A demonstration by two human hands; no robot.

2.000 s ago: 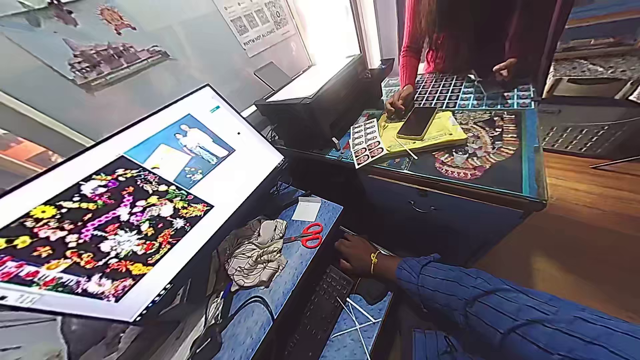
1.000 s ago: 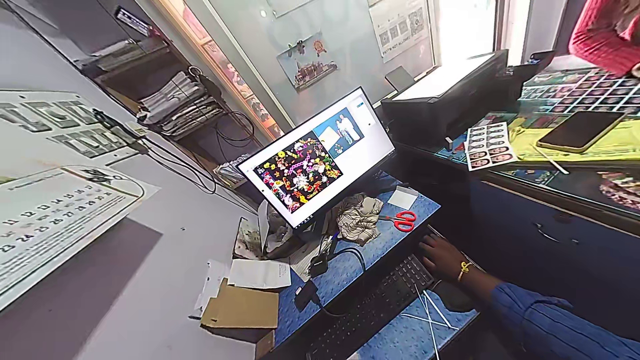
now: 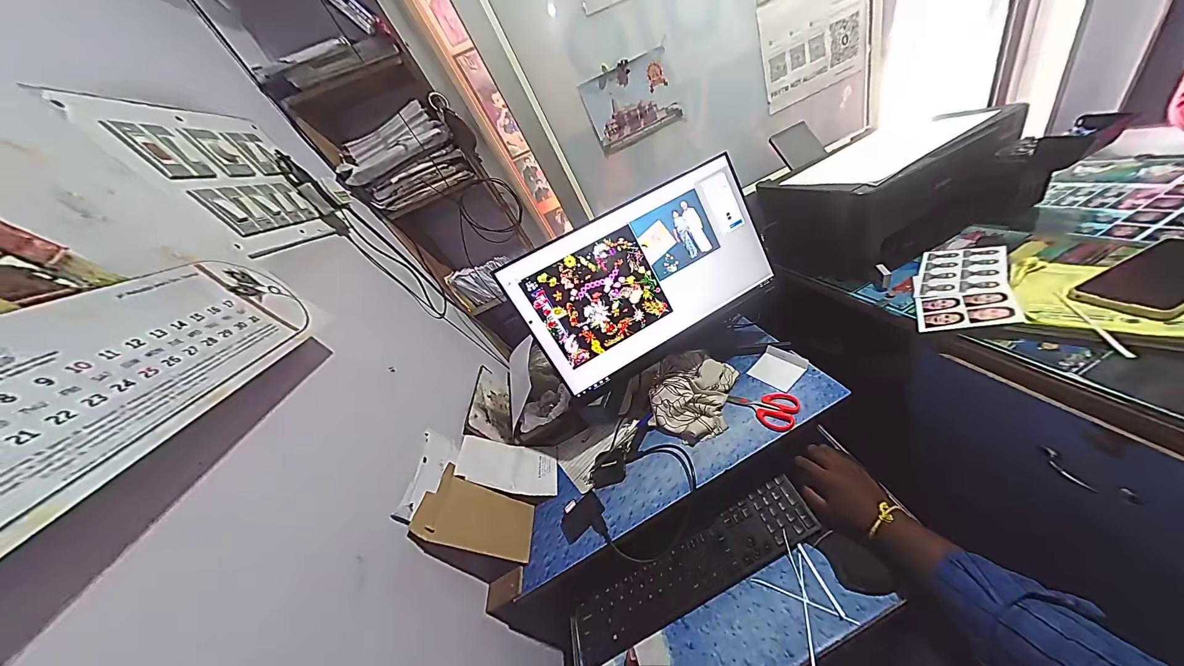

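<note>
My right hand (image 3: 840,490), with a yellow band at the wrist and a blue sleeve, rests at the right end of a black keyboard (image 3: 703,555) on a pull-out shelf. A dark mouse or pad (image 3: 856,561) lies just below the hand. I see no object held in it, though the undersides of the fingers are hidden. My left hand is out of view. Above the keyboard, a monitor (image 3: 647,268) displays flowers and a picture of people. Red-handled scissors (image 3: 775,412) lie beside a crumpled cloth (image 3: 692,396). Thin white strips (image 3: 807,587) lie across the shelf.
A black printer (image 3: 902,176) stands behind on the right. Next to it a glass-topped counter holds photo prints (image 3: 967,289), yellow material (image 3: 1045,296) and a smartphone (image 3: 1136,287). A brown cardboard piece (image 3: 472,523) and cables lie left of the monitor. Newspapers (image 3: 407,153) fill a wall shelf.
The view has swung far to the left, bringing the wall calendar and shelves in. The other person at the counter has mostly left the view. My right hand stays by the keyboard's right end.
</note>
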